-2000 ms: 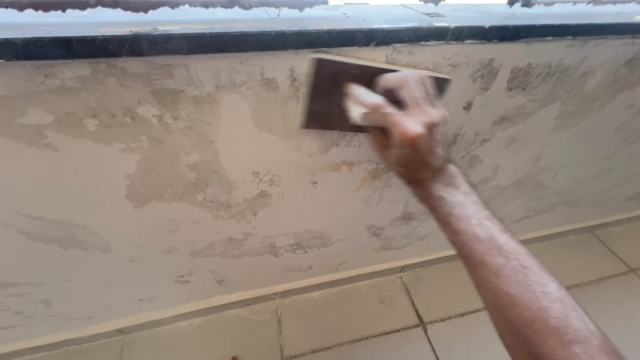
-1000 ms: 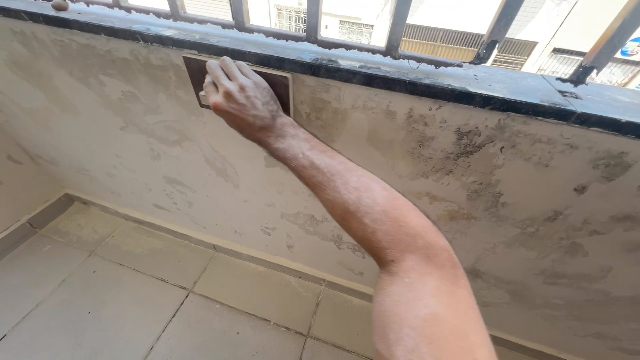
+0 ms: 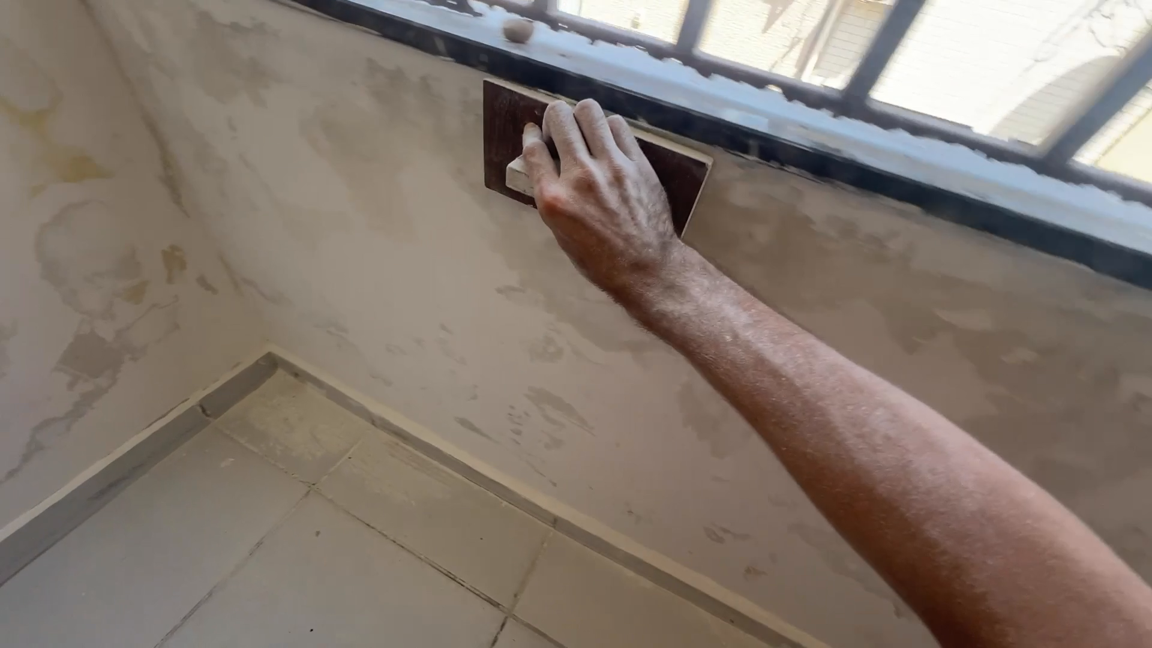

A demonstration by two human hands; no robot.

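My right hand [image 3: 607, 184], dusty at the fingers, is closed around the pale handle of a rectangular dark-faced float [image 3: 688, 180]. The float lies against the upper part of a patchy plastered wall [image 3: 405, 243], just under the dark edge of the sill. Its far end shows left of my fingers and its near end right of my wrist. What its underside looks like is hidden. My left hand is out of the frame.
Above the float runs a dusty sill [image 3: 765, 126] with metal bars [image 3: 882, 54] and a small round lump [image 3: 517, 31] on it. A stained side wall [image 3: 81, 225] meets this wall at the left. Below are a skirting [image 3: 432, 441] and floor tiles [image 3: 360, 558].
My right hand has moved left along the top of the wall with the float, toward the corner. The view has swung left, and the side wall shows more fully.
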